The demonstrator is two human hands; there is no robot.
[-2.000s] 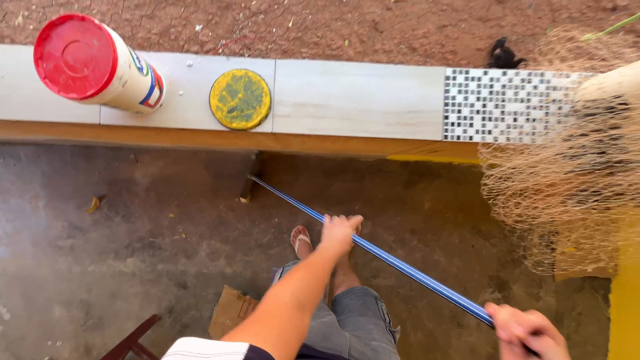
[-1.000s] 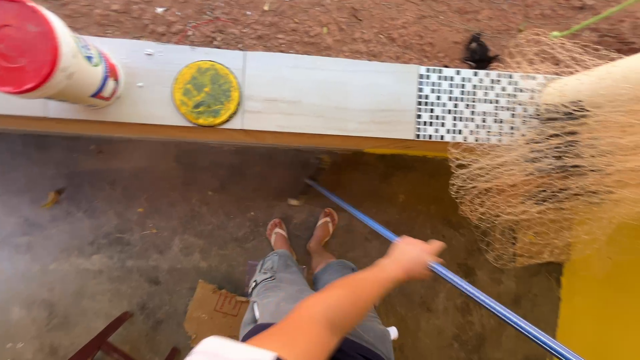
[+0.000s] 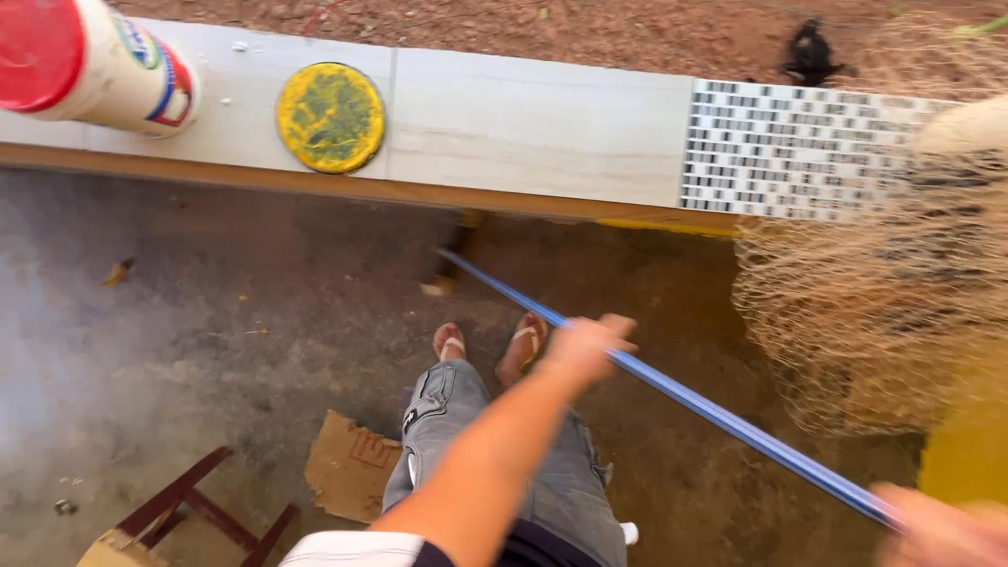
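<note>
A long blue pole (image 3: 724, 421) runs slantwise from the lower right to a dark push-broom head (image 3: 457, 252) on the concrete floor, close below the ledge. The broom head is blurred. My left hand (image 3: 591, 346) is wrapped around the middle of the pole, its arm reaching up from the bottom of the view. Near the pole's upper end, at the lower right edge, my right hand (image 3: 937, 520) grips it, blurred and partly cut off. My feet in flip-flops (image 3: 526, 342) stand just below the broom head.
The tiled ledge (image 3: 535, 118) bears a red-lidded tub (image 3: 118, 71), a yellow-and-green disc (image 3: 331, 118) and mosaic tiles (image 3: 795, 150). Tangled netting (image 3: 858, 323) hangs at right. A cardboard piece (image 3: 350, 465) and dark red wooden legs (image 3: 177, 488) lie lower left. A dry leaf (image 3: 118, 272) rests on the floor.
The broom head, left of my feet two seconds ago, has moved right relative to the ledge and then back left a little. My right hand, out of view one second ago, shows again.
</note>
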